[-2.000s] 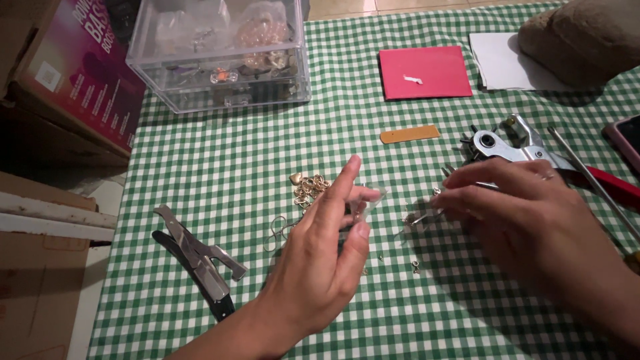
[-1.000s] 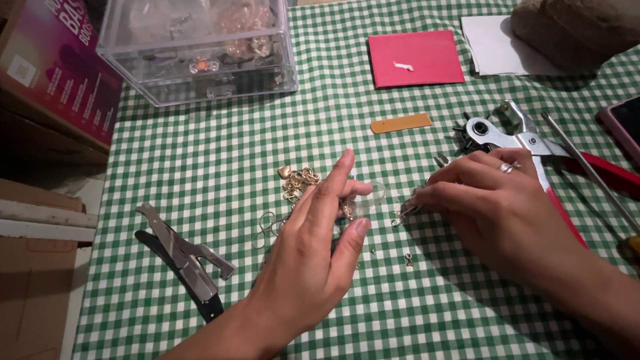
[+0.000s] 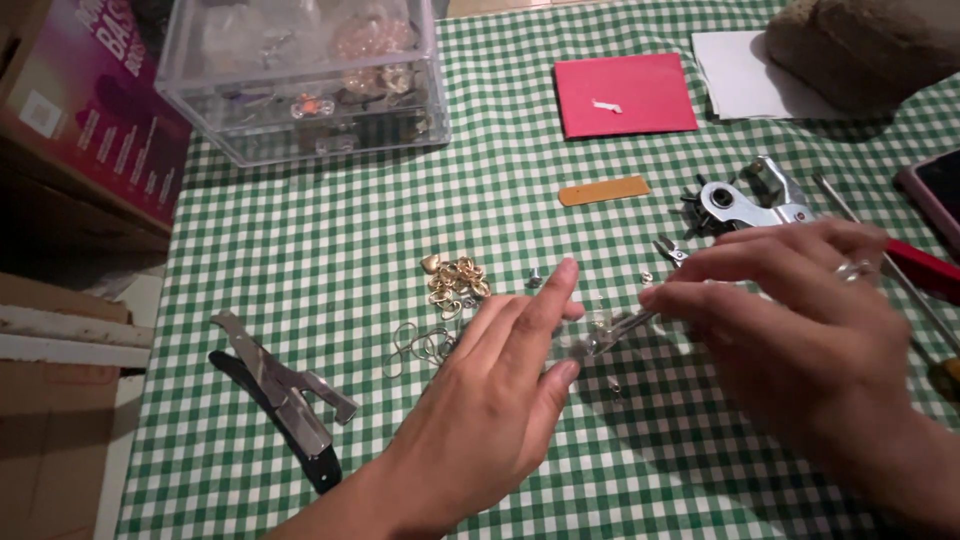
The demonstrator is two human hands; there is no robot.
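My left hand (image 3: 499,375) rests over the checked cloth, fingers pointing away and thumb apart, beside small clear and silvery pieces (image 3: 592,341). Nothing shows clearly in its grip. Right of it, my right hand (image 3: 795,315), with a ring on one finger, pinches a thin silvery piece (image 3: 630,321) that slants down toward those pieces; its exact kind is unclear. A gold-coloured chain with a heart charm (image 3: 456,281) lies beyond my left fingers, and a thin silvery cord or chain (image 3: 416,349) is to their left. A small metal screw-like piece (image 3: 534,277) stands near my left fingertips.
A clear drawer box (image 3: 300,142) stands at the back left. At the left lies a black-and-metal hand tool (image 3: 289,405). A rotary leather punch (image 3: 742,206), small plier tips (image 3: 671,251), a tan strip (image 3: 604,191), a red card (image 3: 626,90), a stone (image 3: 855,52) and a phone (image 3: 937,187) lie beyond or right.
The clear piece at my left fingers has come away from them, and it now lies lower, by the thin silvery piece. The screw-like piece has come into sight.
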